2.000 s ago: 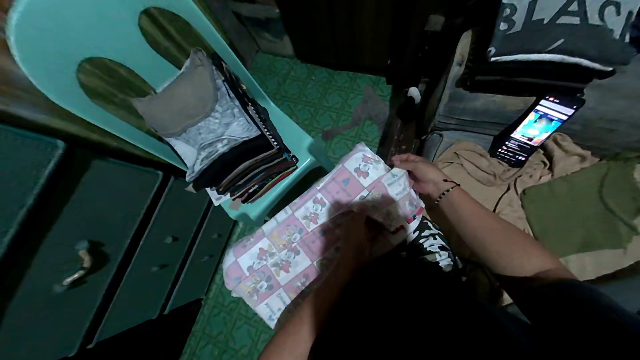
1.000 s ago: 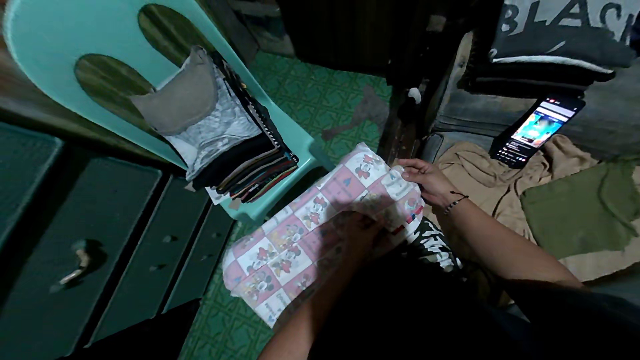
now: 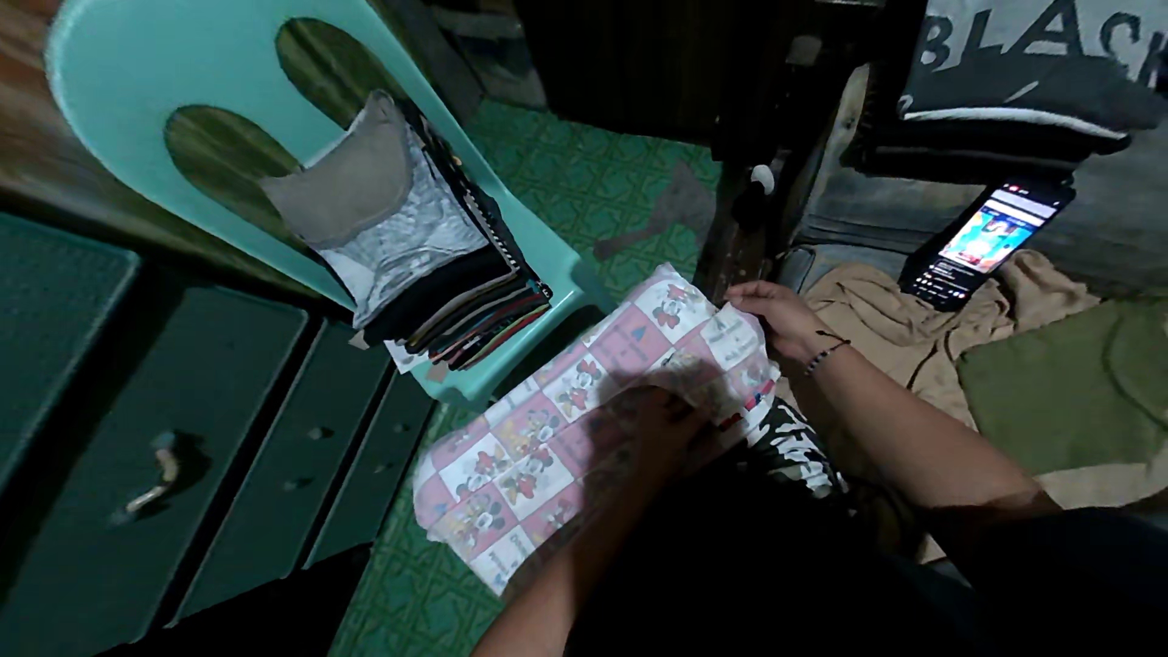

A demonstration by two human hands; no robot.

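A pink-and-white cloth printed with cartoon mice [image 3: 557, 411] lies folded long across my lap. My right hand [image 3: 776, 315] pinches its far right corner, and a beaded bracelet sits on that wrist. My left hand [image 3: 671, 424] rests on the cloth near its right end, with the fingers bent and in shadow; whether they grip the fabric cannot be told. Beneath the right end shows black-and-white patterned fabric [image 3: 794, 447] over my leg.
A stack of folded clothes [image 3: 411, 228] sits on a mint-green plastic chair [image 3: 137, 46]. Dark green drawers [image 3: 182, 429] stand at left. At right are a lit phone [image 3: 985, 242], a tan garment [image 3: 867, 310], an olive cloth [image 3: 1077, 392] and folded dark shirts [image 3: 1004, 109].
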